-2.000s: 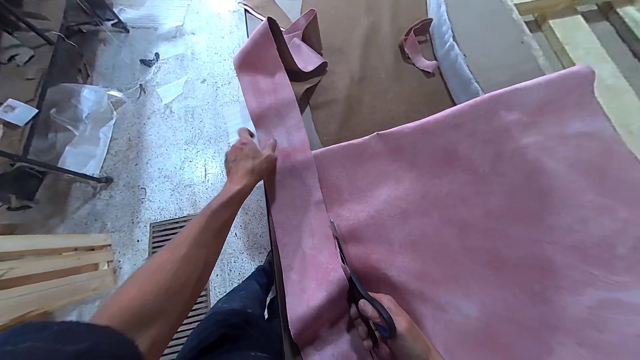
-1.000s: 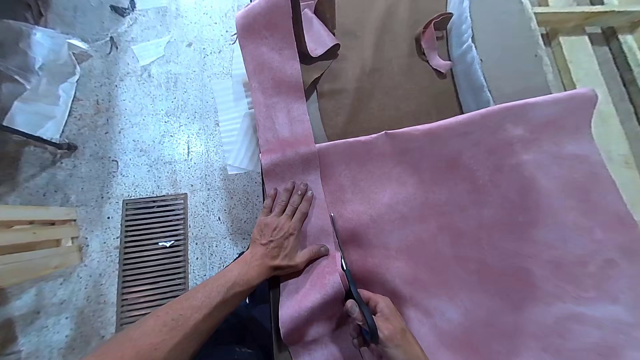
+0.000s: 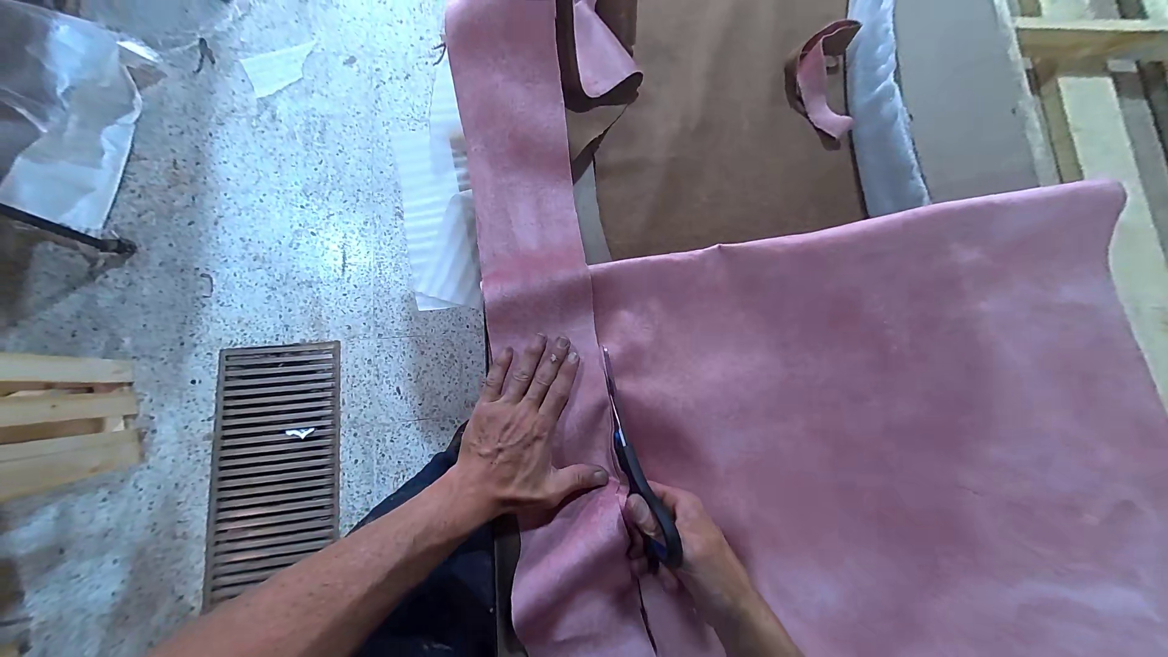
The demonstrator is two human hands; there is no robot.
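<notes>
My right hand (image 3: 680, 538) grips a pair of dark-handled scissors (image 3: 633, 465), whose blades lie along the line between a long pink leather strip (image 3: 525, 173) and a broad pink leather sheet (image 3: 849, 383). The tips point away from me. Flat on the strip, just left of the blades, rests my left hand (image 3: 517, 436) with its thumb toward the scissors. Near my right hand the strip's edge is parted from the sheet. A folded pink offcut (image 3: 602, 55) lies beside the strip's far end.
Brown material (image 3: 721, 128) lies beyond the sheet, with a curled pink scrap (image 3: 817, 82) on it. Wooden slats (image 3: 1090, 109) stand at the right and more slats (image 3: 64, 411) at the left. A floor grate (image 3: 274, 474), foam sheeting (image 3: 433, 219) and clear plastic (image 3: 68, 100) lie left.
My left hand has come from the strip's left edge down onto the strip, near the scissors, and has stayed there over the last second. The view has shifted somewhat.
</notes>
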